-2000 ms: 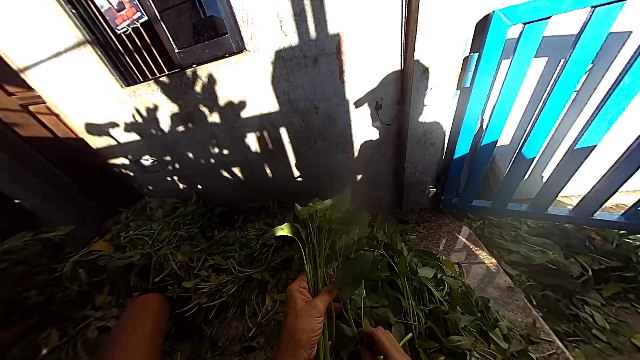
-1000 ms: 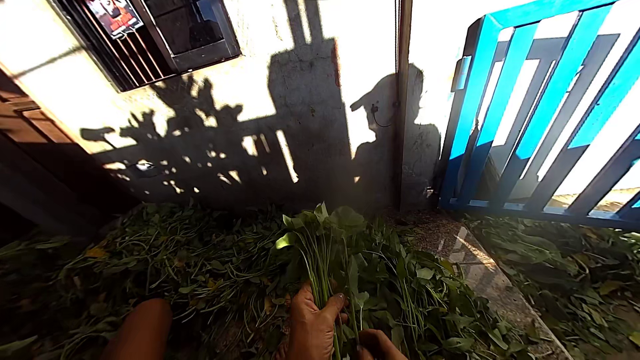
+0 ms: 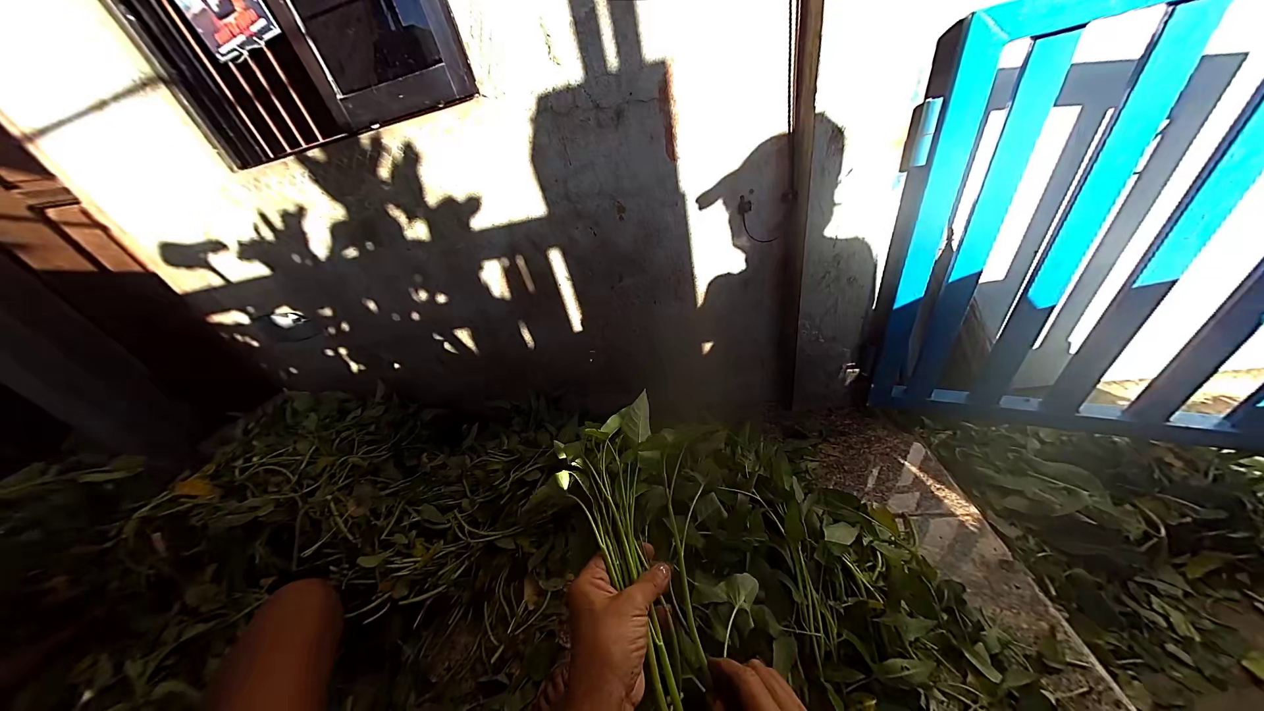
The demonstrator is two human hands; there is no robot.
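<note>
My left hand (image 3: 614, 632) is closed around a bunch of long green leafy stems (image 3: 622, 513), its thumb across them; the leafy tops fan out above the fist and the lower stems run down to the frame's bottom edge. Close by on the right, my right hand (image 3: 752, 686) is partly cut off by the bottom edge, its fingers curled by the lower part of a few more leafy stems (image 3: 681, 553). Whether it grips them is not clear. Heaped cut greens (image 3: 395, 513) lie on the ground around both hands.
A bare knee (image 3: 286, 642) shows at lower left. Beyond the greens stands a plastered wall (image 3: 612, 247) with a window (image 3: 375, 59) and shadows on it. A blue slatted gate (image 3: 1076, 217) is at right, above a concrete edge (image 3: 978, 563) with more leaves (image 3: 1126, 523) beside it.
The left hand still holds the bunch, whose leafy tops have shifted and look less spread than before. The right hand stays low beside it.
</note>
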